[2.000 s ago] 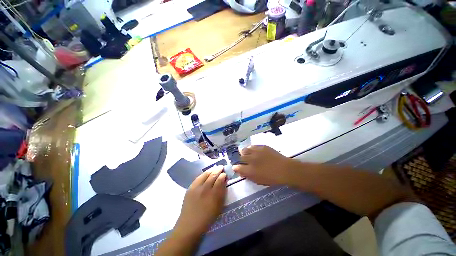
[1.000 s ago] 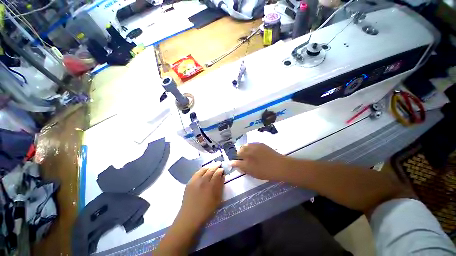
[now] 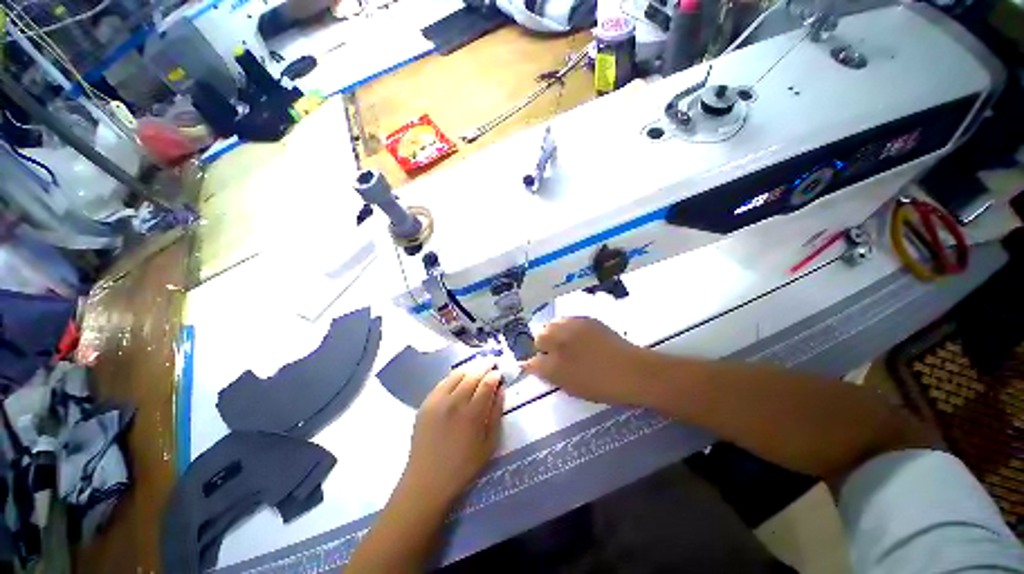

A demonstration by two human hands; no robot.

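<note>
A dark grey curved fabric panel (image 3: pixel 413 377) lies under the left end of the white sewing machine head (image 3: pixel 584 213). My left hand (image 3: pixel 463 406) presses on it, fingertips just in front of the presser foot area. My right hand (image 3: pixel 578 357) is at the right of the needle, fingers bent together beside a small dark part; whether they pinch fabric is hidden. The needle area is bright and blurred. An upper pile of plain dark arc panels (image 3: pixel 303 376) lies left of the needle. A lower pile (image 3: pixel 253 477) shows a small dark rectangle.
A white slip (image 3: pixel 337 280) lies behind the piles. A red packet (image 3: pixel 419 145) is on the brown board behind the machine. Red scissors or snips (image 3: pixel 817 253) and red and yellow loops (image 3: pixel 930 238) are at the right. The ruler-marked table edge (image 3: pixel 584 443) runs in front.
The camera view has shifted slightly. Both hands stay by the needle; the right hand's fingers sit a little more bent and closer together than in the oldest frame.
</note>
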